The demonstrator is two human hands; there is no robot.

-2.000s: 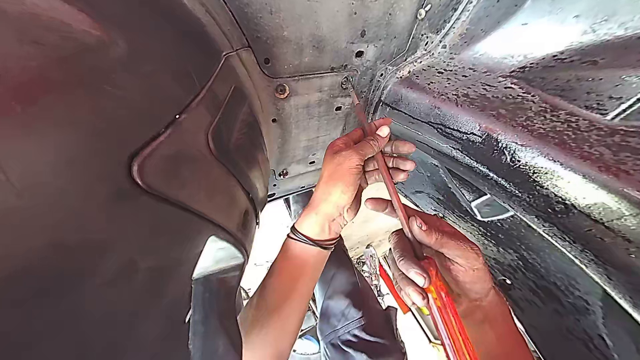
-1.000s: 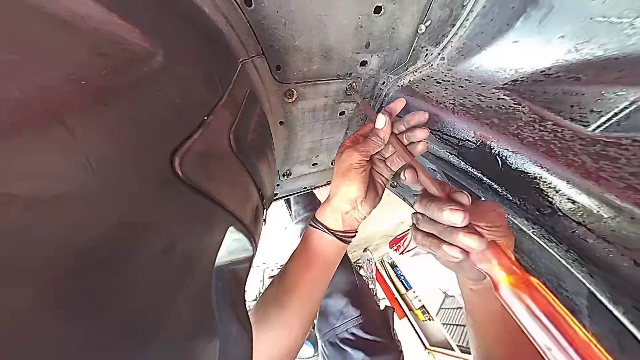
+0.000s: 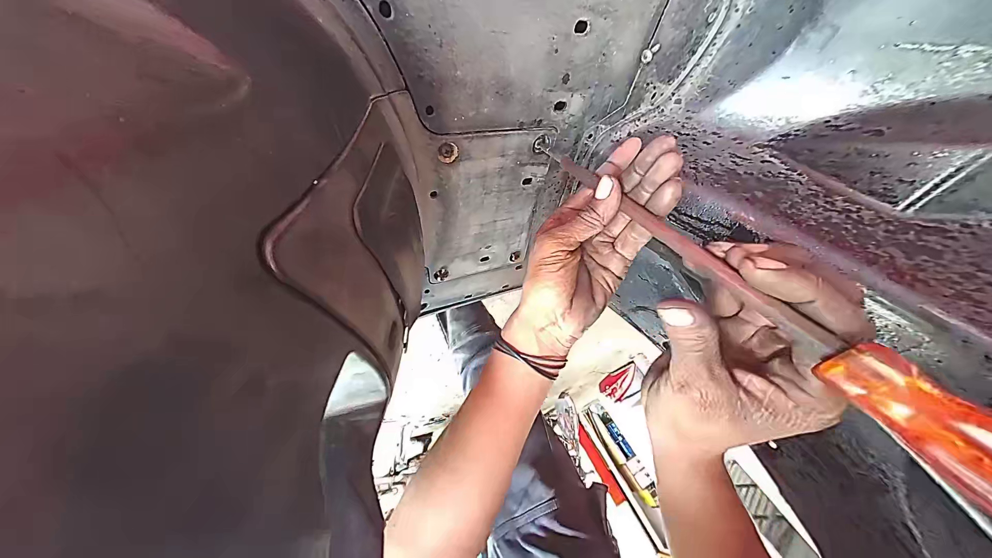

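Note:
A long screwdriver with an orange translucent handle (image 3: pixel 907 403) runs diagonally up to a round fastener (image 3: pixel 541 143) in the vehicle's underbody panel (image 3: pixel 488 209). Its tip is at or very near that fastener; contact is hard to make out. My left hand (image 3: pixel 601 225), with dark bands at the wrist, steadies the upper shaft between thumb and fingers, the other fingers spread. Around the lower shaft, just above the handle, lies my right hand (image 3: pixel 759 349), its thumb apart and its fingers loosely curled. Another round fastener (image 3: pixel 448 152) sits left of the tip.
A large dark curved panel (image 3: pixel 155 310) fills the left side. Rusted, spotted bodywork (image 3: pixel 852 186) slopes close along the right of my hands. Below, between my forearms, a tray with assorted items (image 3: pixel 620 465) lies beyond dark clothing (image 3: pixel 535 496).
My right hand, closed around the shaft a second ago, has loosened, with its thumb now apart. The left hand stays at the upper shaft, and the tip remains at the same fastener.

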